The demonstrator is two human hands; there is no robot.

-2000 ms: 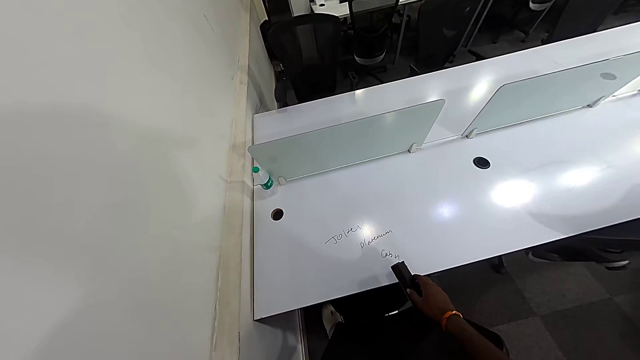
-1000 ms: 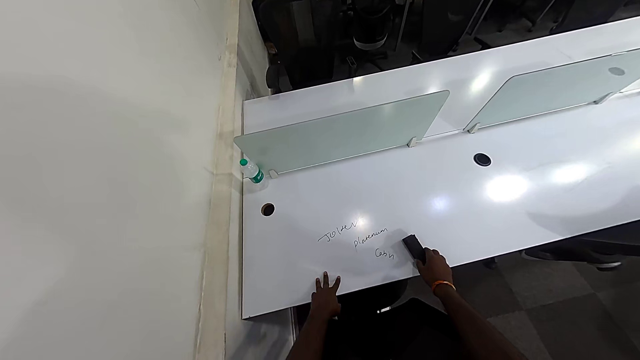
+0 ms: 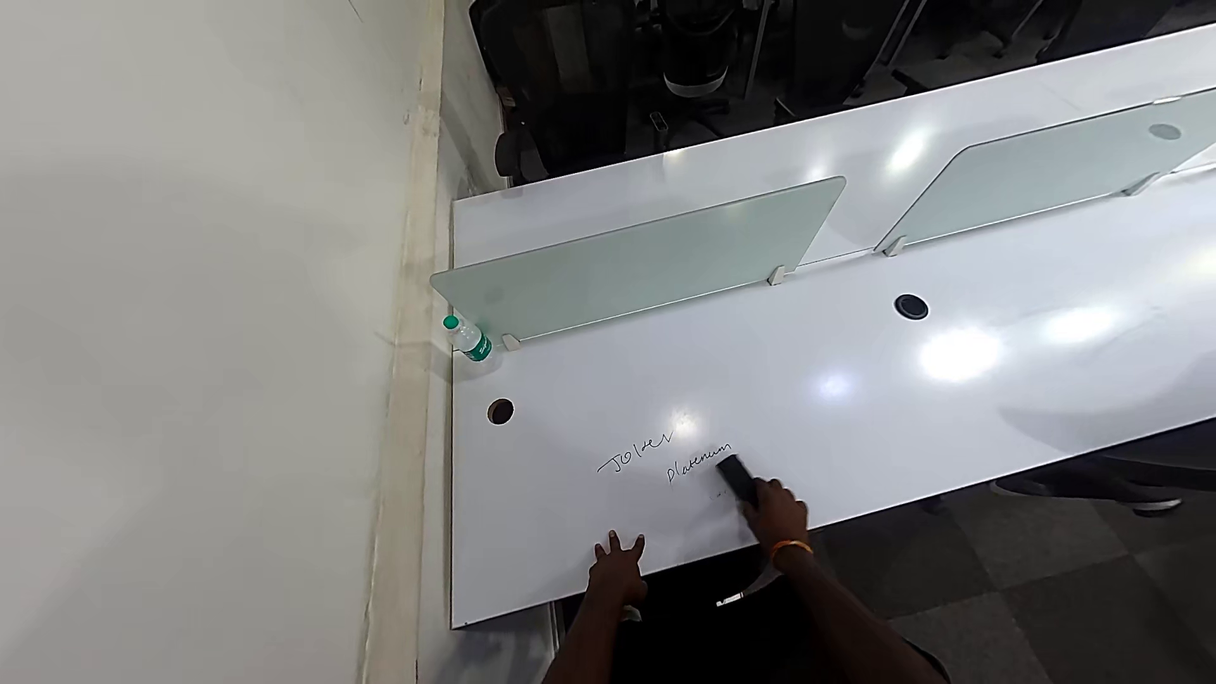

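My right hand (image 3: 777, 515), with an orange band at the wrist, grips a black board eraser (image 3: 737, 479) against the white desktop (image 3: 570, 513). The eraser lies just below the end of a handwritten word (image 3: 698, 462) in dark ink. Another handwritten word (image 3: 636, 453) stands up and to the left of it. Only faint marks (image 3: 719, 494) show left of the eraser, beneath the second word. Near the front edge my left hand (image 3: 617, 568) rests on the desktop with its fingers spread, holding nothing.
A frosted glass divider (image 3: 646, 261) runs across the desk, with a green-capped plastic bottle (image 3: 468, 339) at its left end. A round cable hole (image 3: 501, 411) and a black grommet (image 3: 911, 307) are set in the desktop. A wall (image 3: 285, 332) borders the left side; office chairs (image 3: 570, 76) stand behind.
My left hand has come into view and onto the desk since the oldest frame. My right hand has moved the eraser left over the lowest word, which is now mostly wiped away.
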